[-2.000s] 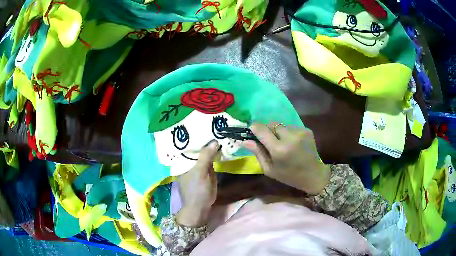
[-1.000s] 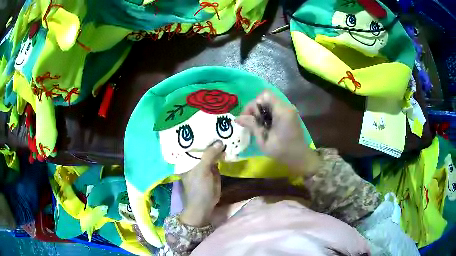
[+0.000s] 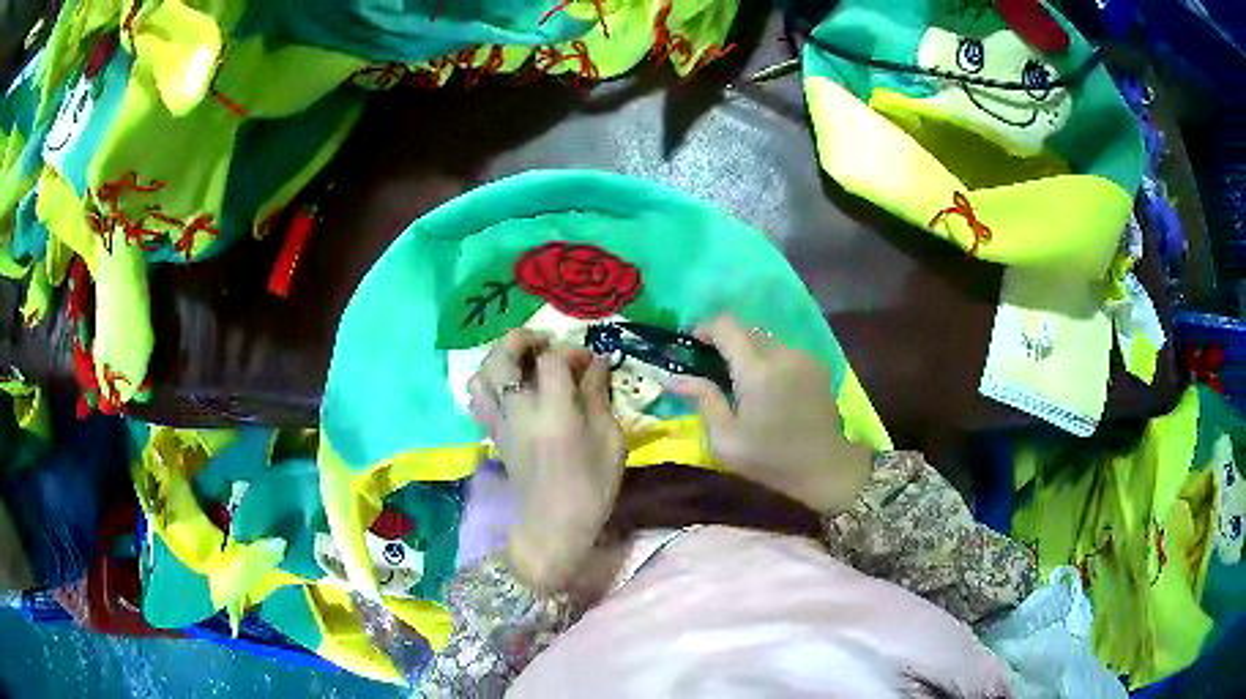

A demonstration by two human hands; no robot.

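Observation:
A green plush hat (image 3: 410, 328) with a yellow edge lies face up on the brown table in front of me. It has a red rose (image 3: 579, 279) above a white face patch. My right hand (image 3: 779, 410) holds black thread snips (image 3: 663, 350), with the tips at the embroidered eye on the right. My left hand (image 3: 554, 444) lies over the face patch, its bent fingertips close to the snips' tips, and covers the other eye and most of the smile. Whether it pinches cloth or thread cannot be seen.
Heaped hats with red bows (image 3: 287, 123) lie at the far left of the brown table (image 3: 492, 144). A red stick (image 3: 291, 251) lies beside them. Another hat (image 3: 888, 157) with a dark cord and a pale card (image 3: 1049, 348) are at upper right. More hats (image 3: 1141, 533) sit low on both sides.
My right hand has come down from above the face, bringing the snips to the eye. My left hand has changed from a thumb on the smile to bent fingers over the face.

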